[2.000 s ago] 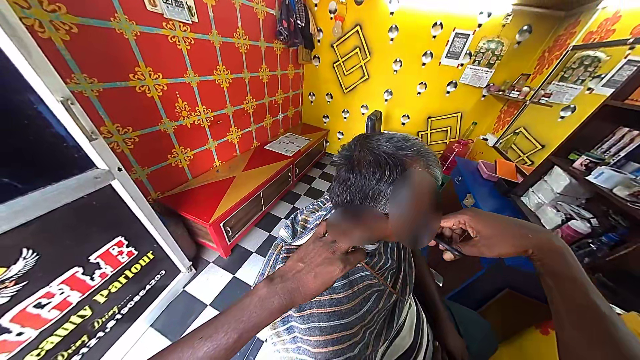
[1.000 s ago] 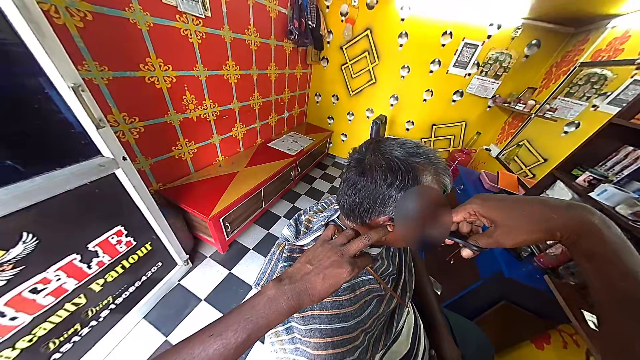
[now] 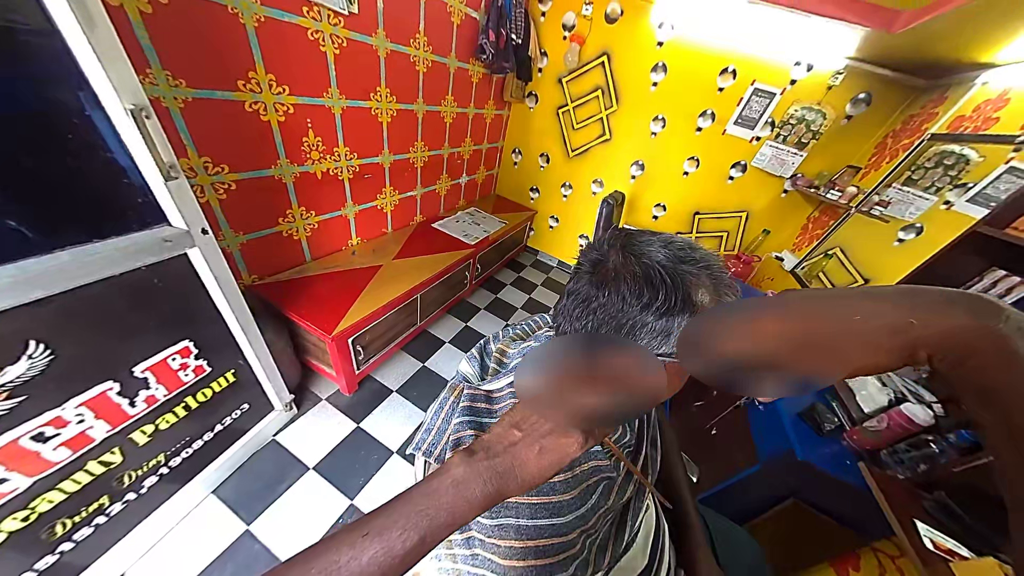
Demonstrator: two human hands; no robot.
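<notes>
A person with dark, greying hair [image 3: 640, 280] sits in front of me in a striped shirt [image 3: 544, 512]. My left hand [image 3: 592, 384] is at the side of the head and neck; its fingers are blurred. A thin brown stick-like thing [image 3: 636, 472] shows below it against the shirt, and I cannot tell what it is. My right hand [image 3: 744, 344] is at the face side of the head, also blurred, with a thin strip of metal showing between the hands. What either hand holds is hidden.
A red and yellow bench [image 3: 352, 296] with papers [image 3: 470, 226] on it runs along the red wall. The glass door [image 3: 120, 400] stands at the left. Bottles and packets [image 3: 892, 424] lie on a counter at the right, near my right forearm.
My right hand has moved left across the face side of the head, closer to my left hand. The left hand has shifted up from the collar toward the side of the head.
</notes>
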